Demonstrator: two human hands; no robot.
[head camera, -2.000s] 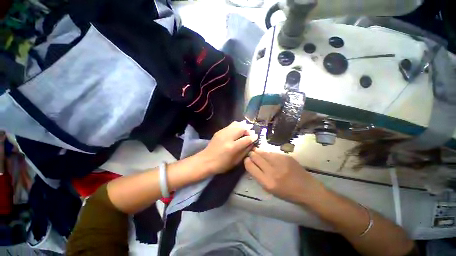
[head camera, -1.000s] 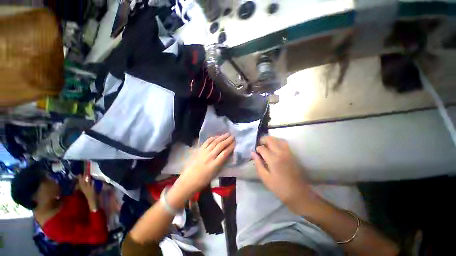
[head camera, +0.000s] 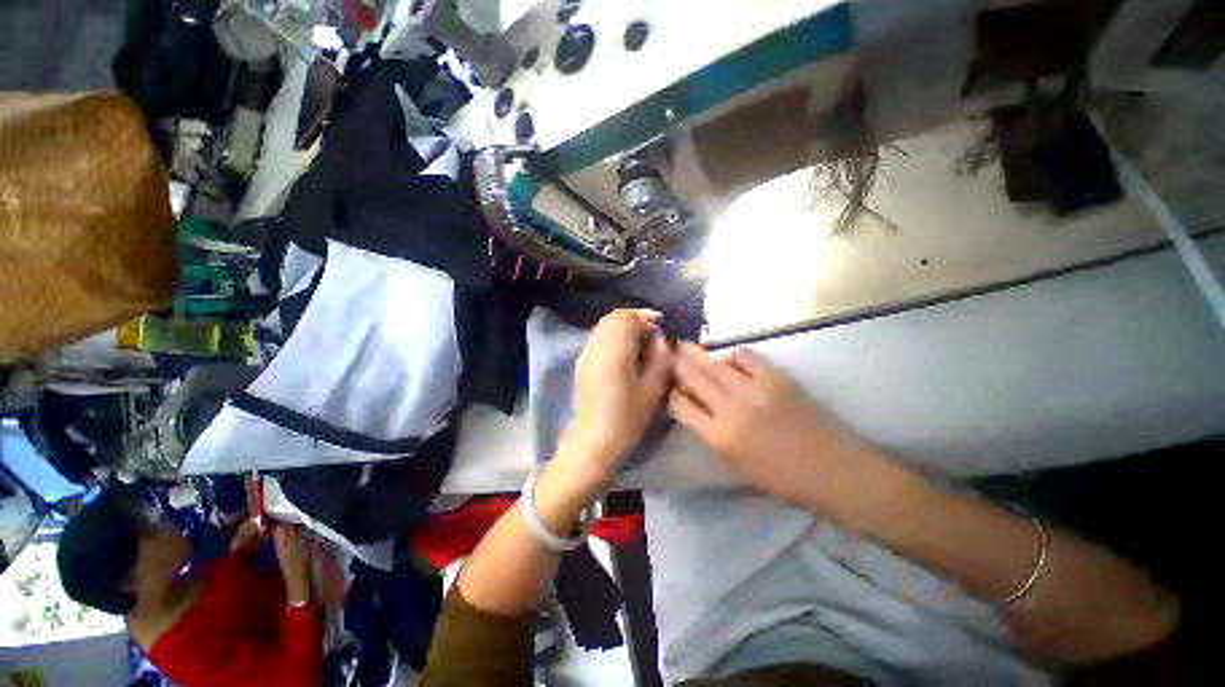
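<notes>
The garment panel (head camera: 554, 369), black with pale grey, lies on the machine bed, its far end at the presser foot (head camera: 681, 255) in the lamp glow. My left hand (head camera: 618, 383) pinches the panel's edge just in front of the foot. My right hand (head camera: 732, 403) is beside it on the right, fingertips touching the same edge. The fingers hide the part of cloth between them. The sewing machine (head camera: 712, 81) has a white head with a blue-green stripe.
A heap of black and grey pieces (head camera: 370, 336) lies left of the machine. Red fabric (head camera: 464, 530) shows below it. Thread tails (head camera: 849, 168), a dark pad (head camera: 1055, 154) and a white strip (head camera: 1162, 215) are at right. A person in red (head camera: 235, 624) sits at lower left.
The view has swung and tilted, bringing the person at left into view. Since a second ago, my left hand has gone from lying flat on grey cloth to pinching its edge beside my right hand.
</notes>
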